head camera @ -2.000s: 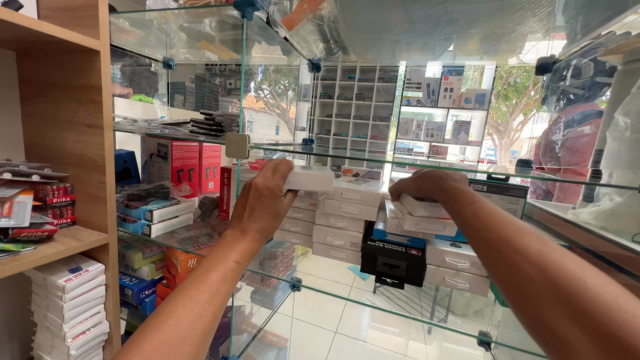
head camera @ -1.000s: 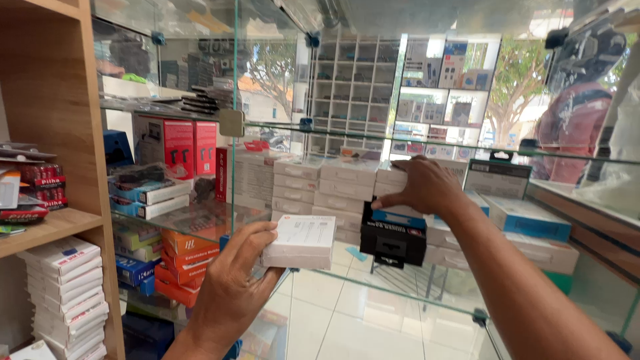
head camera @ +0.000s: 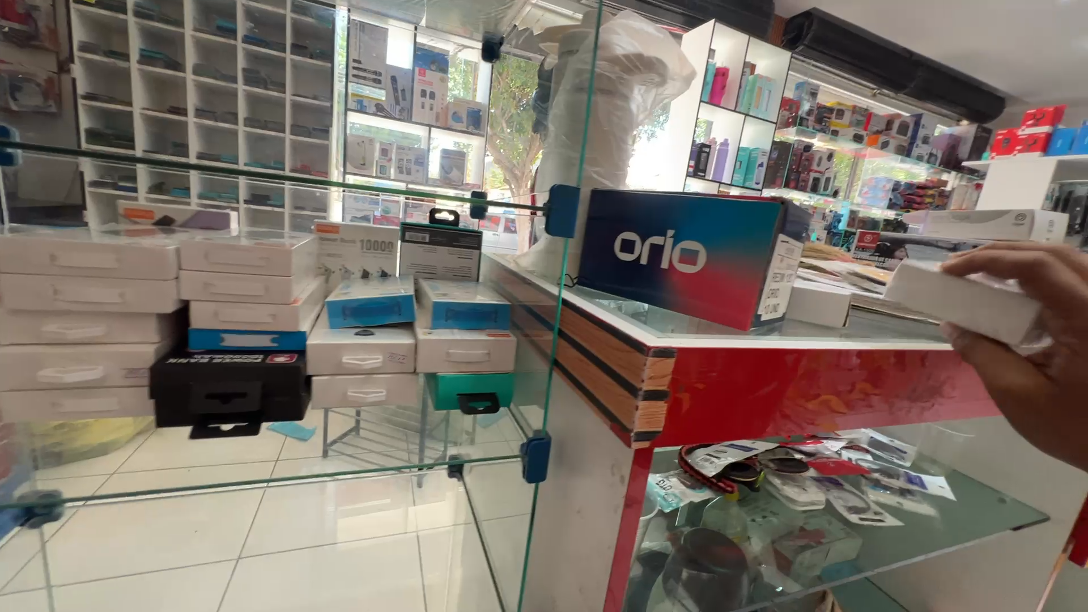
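Note:
My right hand [head camera: 1033, 336] is at the right edge, with a small white box [head camera: 960, 299] gripped between fingers above and thumb below. The box is in front of the counter top, near papers and another white box. My left hand is out of view. On the glass shelf at left, white boxes [head camera: 85, 293] stand in stacks. Among them are a black power bank box [head camera: 229, 387], a green box [head camera: 476, 391] and boxes with blue fronts [head camera: 370, 308]. Behind these stand a white power bank box [head camera: 353, 251] and a dark hang-tab box [head camera: 440, 248].
A large blue-and-red Orio carton [head camera: 680, 255] rests on the red-fronted glass counter [head camera: 807, 382]. Glass panes with blue corner clamps [head camera: 562, 211] edge the shelf. Packaged accessories [head camera: 799, 476] lie inside the counter. A plastic-wrapped object [head camera: 608, 110] stands behind the carton.
The view has turned far to the right. My left hand, which held a white box one second ago, has left view. My right hand, then at the shelf stacks, now holds a white box by the counter.

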